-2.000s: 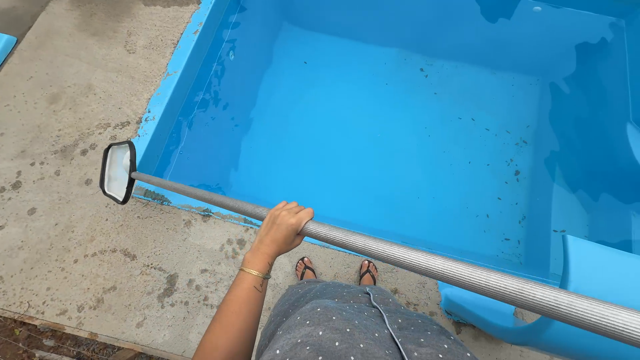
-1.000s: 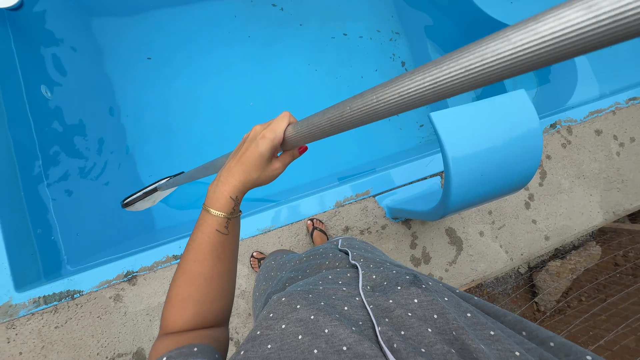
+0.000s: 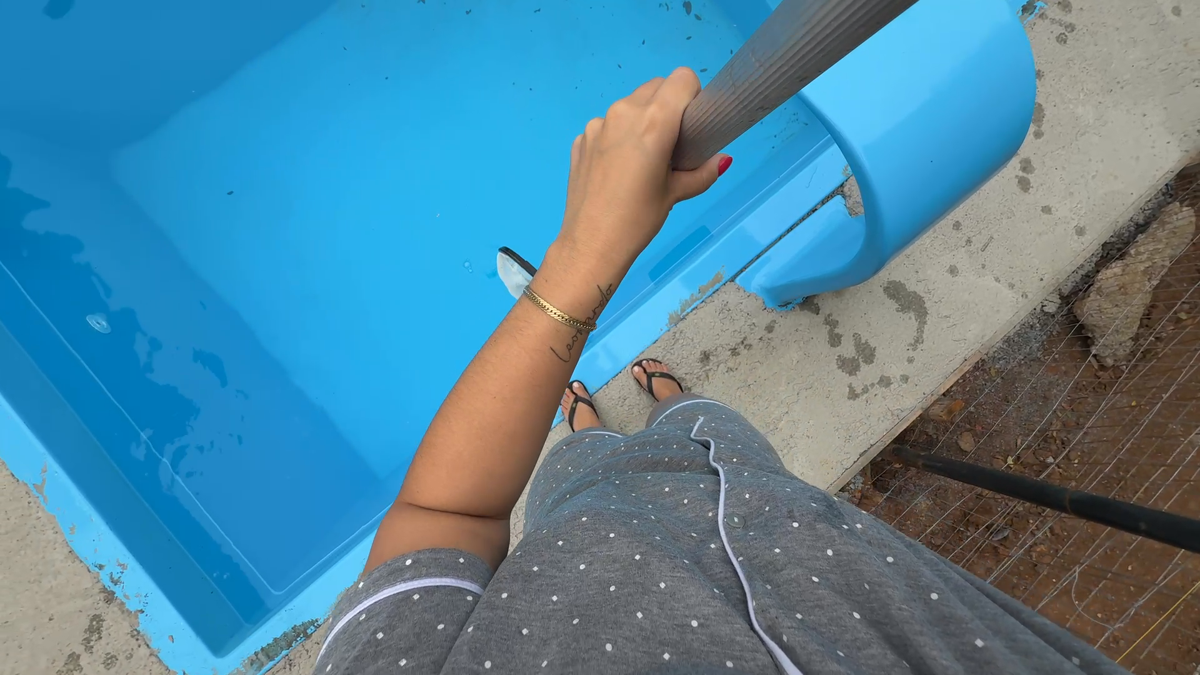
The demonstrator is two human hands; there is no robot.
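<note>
My left hand [image 3: 633, 159], with a gold bracelet on its wrist, is closed around a ribbed grey metal pole [image 3: 769, 80]. The pole slants from the top right down toward the pool and passes out of sight behind my hand and forearm. At its far end the white net of a pool skimmer [image 3: 513, 273] with a black rim shows just left of my wrist, over the blue pool [image 3: 309, 216]. Whether it touches the water I cannot tell. My right hand is outside the view.
A blue curved plastic slide or step piece [image 3: 947, 122] stands at the pool's edge on the right. Concrete paving [image 3: 825, 375] borders the pool, under my sandalled feet. Beyond it lie a wire fence, a dark metal rail [image 3: 1050, 497], rocks and brown soil. Dark specks dot the pool.
The skimmer head was over the concrete at the pool's left edge two seconds ago and is now over the pool. My left hand keeps its hold on the pole. The view has turned strongly.
</note>
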